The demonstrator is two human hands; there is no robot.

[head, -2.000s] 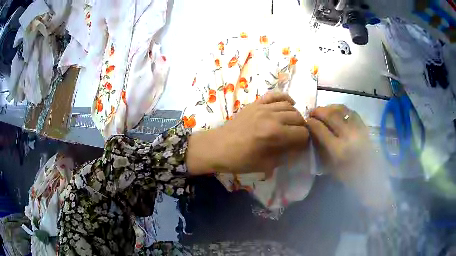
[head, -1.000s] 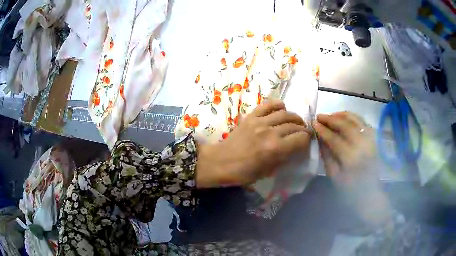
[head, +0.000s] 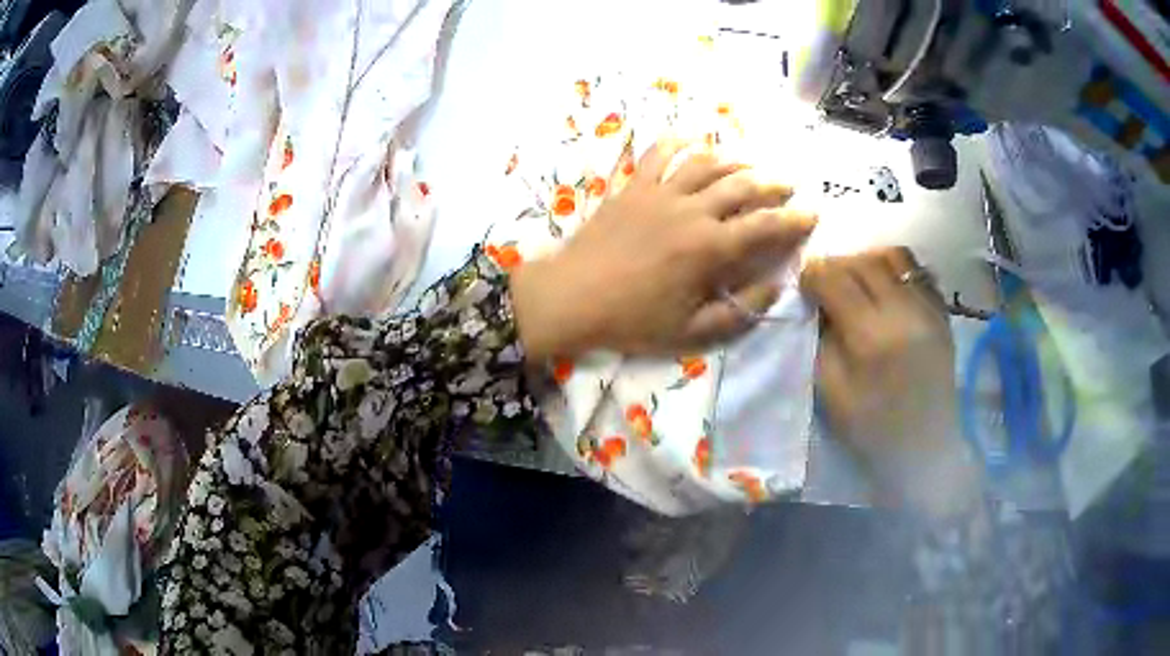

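A white cloth piece with orange flowers point(head: 639, 417) lies on the sewing table and hangs over its front edge. My left hand point(head: 674, 256) lies on the cloth with fingers spread, left of the needle area. My right hand point(head: 885, 333), partly blurred, has its fingertips at the cloth's right edge, thumb and finger close together on it. The sewing machine head point(head: 917, 109) stands just beyond, with the presser foot area above both hands. The needle itself cannot be made out.
More floral pieces point(head: 276, 244) lie on the left of the table, beside a brown board point(head: 144, 272). Scissors with blue handles point(head: 1020, 385) lie at the right, near white scraps point(head: 1059, 205). A tied floral bundle point(head: 116, 513) is at the lower left.
Both hands have moved up, away from me, towards the machine. The cloth has moved with them. My left hand has changed from bunched fingers to a flatter, spread hand.
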